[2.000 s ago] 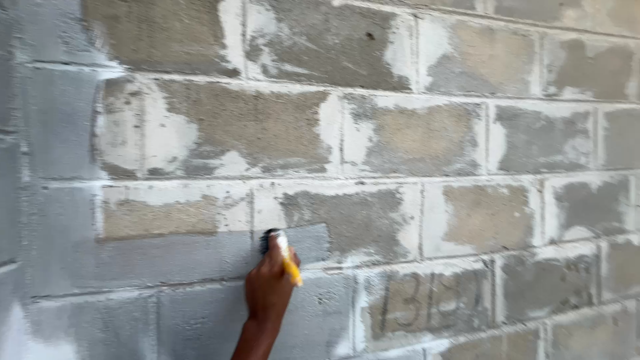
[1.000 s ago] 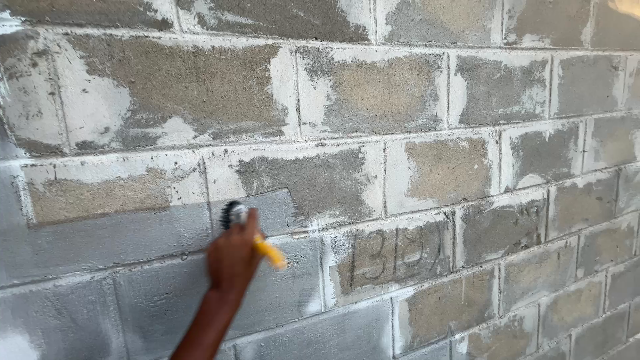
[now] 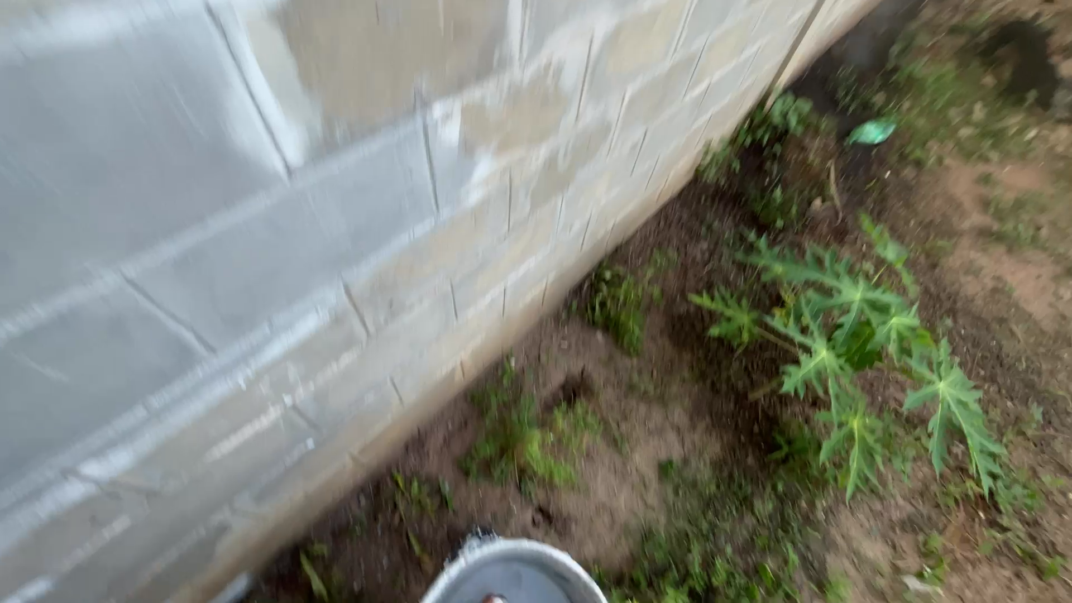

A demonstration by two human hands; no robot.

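A round bucket [image 3: 512,548] with a pale, paint-smeared rim stands at the bottom edge of the head view, cut off by the frame. Grey paint [image 3: 523,579] shows inside it. At the very bottom, over the paint, a small brownish bit looks like a fingertip of my right hand [image 3: 495,599]; what that hand holds is hidden. My left hand is out of view. The concrete block wall [image 3: 276,243] fills the left, with smooth grey paint on its nearer blocks and patchy white and bare tan blocks farther along. No brush is visible.
Bare soil [image 3: 620,502] with weeds [image 3: 536,444] runs along the wall's foot. A leafy green plant [image 3: 854,310] grows at the right. Farther back lies a shiny green object [image 3: 872,131], perhaps plastic.
The view has swung down from the wall to the bucket and ground. Earlier, a hand held a yellow-handled brush against the blocks; that brush is now out of sight.
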